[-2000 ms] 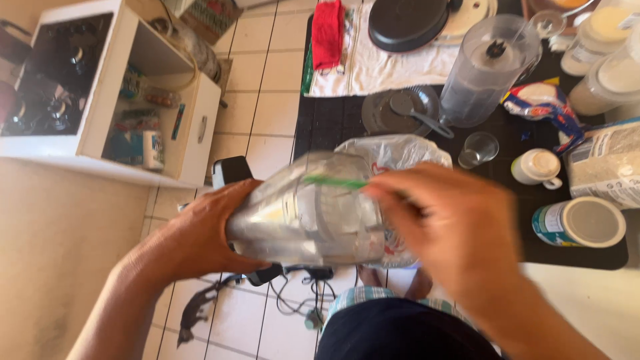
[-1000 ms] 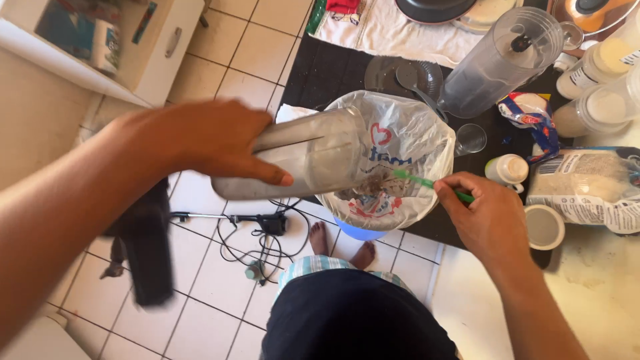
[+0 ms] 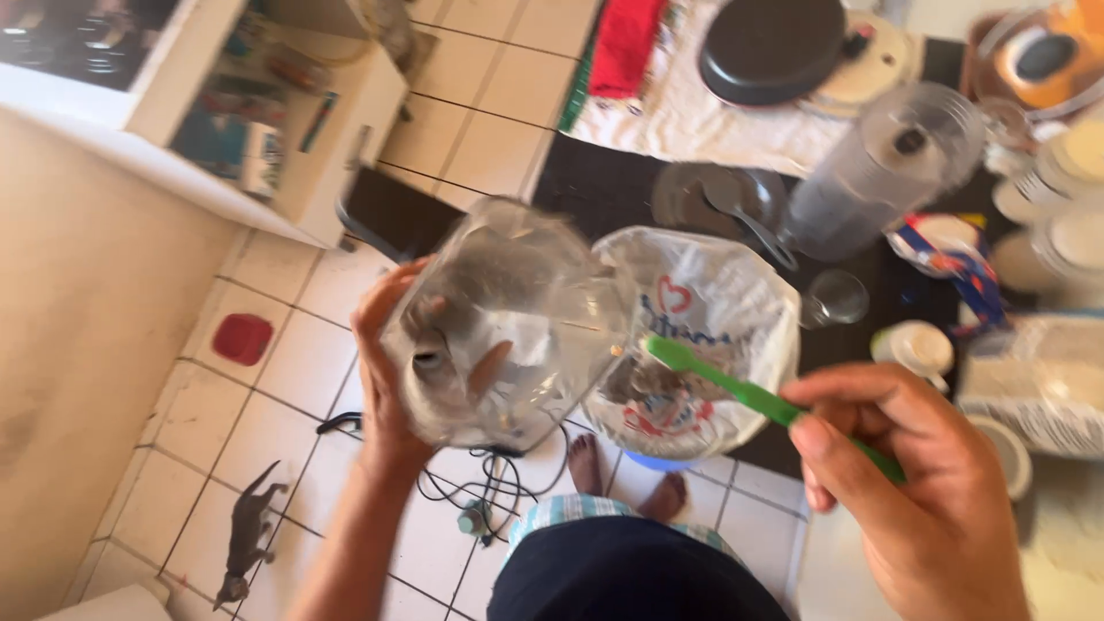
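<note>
My left hand (image 3: 388, 371) grips a clear plastic container (image 3: 517, 319) from its left side, its wide opening turned toward me and the right. Between my right thumb and fingers (image 3: 897, 457) is a green toothbrush (image 3: 742, 388), its bristle end pointing left, close to the container's rim. Below and right of the container stands a bin lined with a white printed plastic bag (image 3: 759, 302); greyish debris (image 3: 647, 379) lies inside it. My left fingers are partly hidden behind the container.
A dark table (image 3: 595, 181) holds a tall clear blender jar (image 3: 880, 172), a grey spoon (image 3: 750, 224), a small glass (image 3: 835, 297), a white cup (image 3: 914, 349) and a black pan (image 3: 772, 52). A cat (image 3: 246, 535), cables (image 3: 483, 483) and a red dish (image 3: 242, 339) are on the tiled floor.
Since one second ago, my left hand has turned the container so its opening faces me more. The toothbrush stays in my right hand. The view has shifted.
</note>
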